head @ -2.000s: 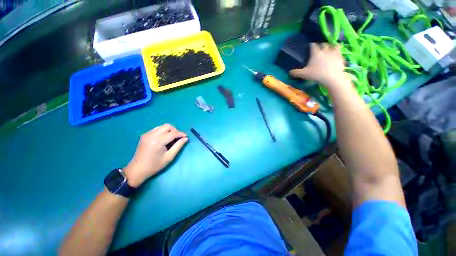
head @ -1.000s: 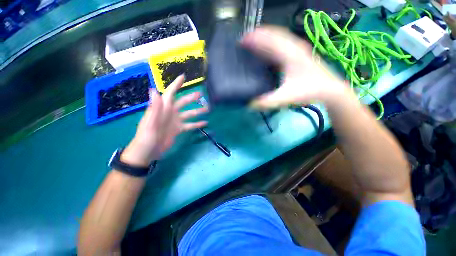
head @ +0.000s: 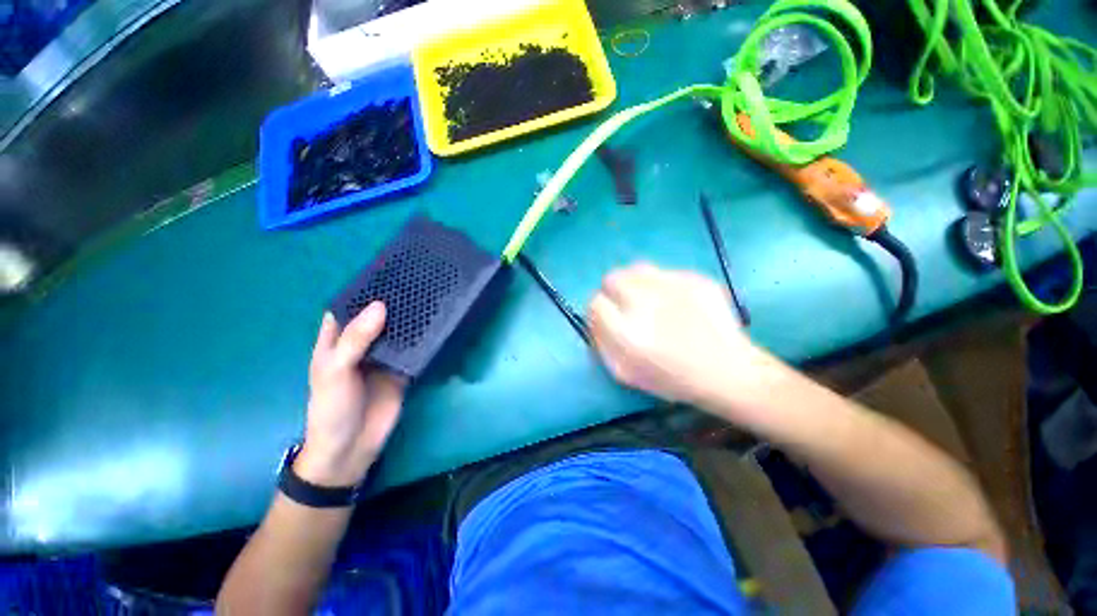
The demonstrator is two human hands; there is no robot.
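Note:
My left hand [head: 349,383] holds a black housing [head: 424,289] by its lower left end, thumb on the honeycomb-perforated face. A bright green flat strap [head: 573,163] runs from the housing's upper right corner to a coil lying over the orange electric screwdriver [head: 830,190]. My right hand [head: 656,331] is curled and slightly blurred, over the bench at the lower end of a black pen [head: 555,295]. Whether its fingers hold anything is hidden.
A blue tray [head: 267,181] and a yellow tray [head: 605,75] of small black parts stand at the back, before a white box [head: 349,51]. A thin black tool [head: 723,258] lies right of centre. More green strap [head: 1023,132] and round black parts [head: 980,214] lie at right.
The housing, earlier carried blurred in my right hand, is now in my left hand. A green strap coil now lies over the screwdriver. My right hand has moved down towards the pen.

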